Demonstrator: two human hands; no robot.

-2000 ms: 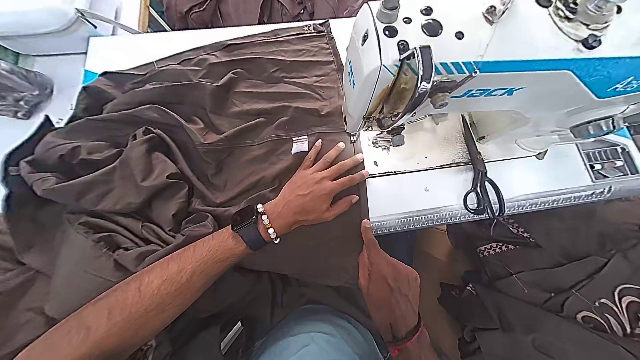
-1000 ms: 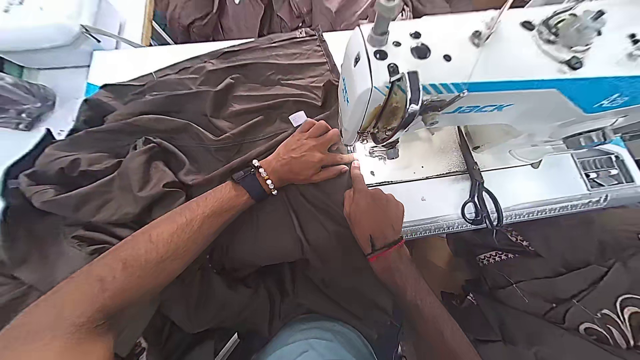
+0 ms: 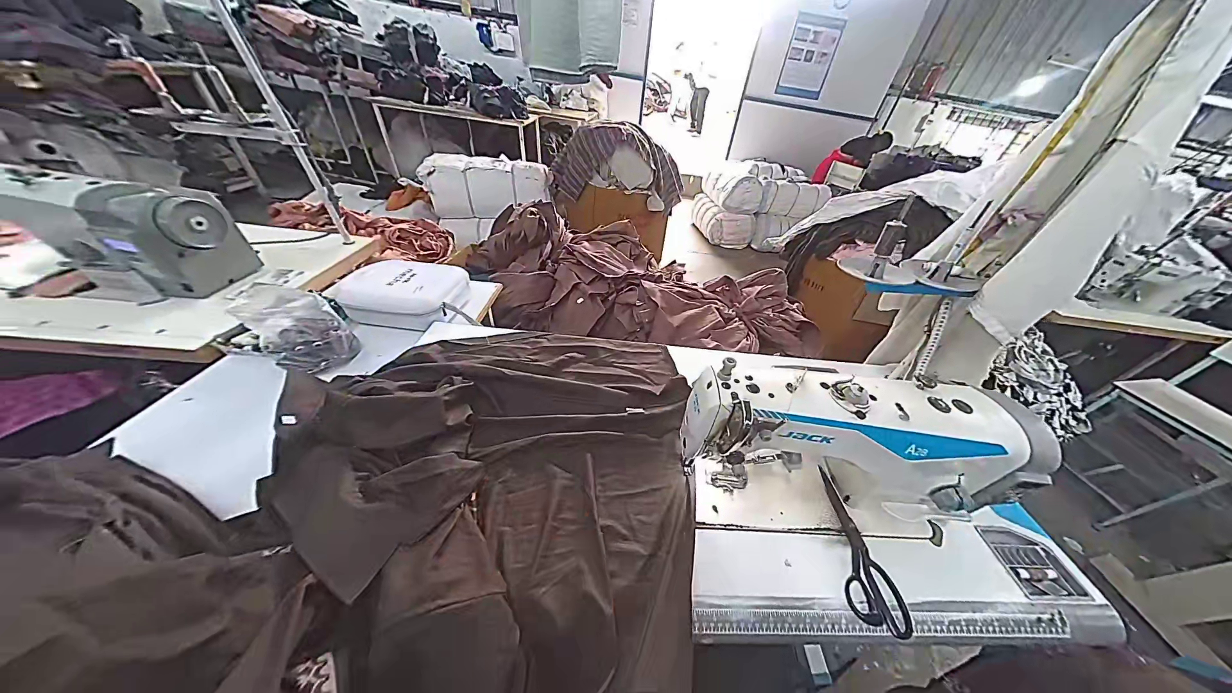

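Observation:
Neither of my hands is visible in the head view. Dark brown fabric (image 3: 587,500) lies in folds over the sewing table, its right edge running beside the needle area of a white and blue Jack sewing machine (image 3: 895,433). A small white label (image 3: 635,411) shows on the cloth left of the machine head. Black-handled scissors (image 3: 871,577) rest on the machine bed, blades pointing up toward the machine arm, handles across the printed ruler strip (image 3: 770,623) at the front edge.
A clear plastic bag (image 3: 294,327) and a white case (image 3: 402,292) sit at the table's back left. Another sewing machine (image 3: 144,231) stands beyond. Reddish-brown cloth (image 3: 616,289) is heaped behind the table. Thread stands (image 3: 910,265) rise behind the machine, near white hanging fabric (image 3: 1068,183).
The view has swung up to show the room. Both hands, earlier on the brown fabric beside the needle, are out of sight. The scissors still lie on the machine bed.

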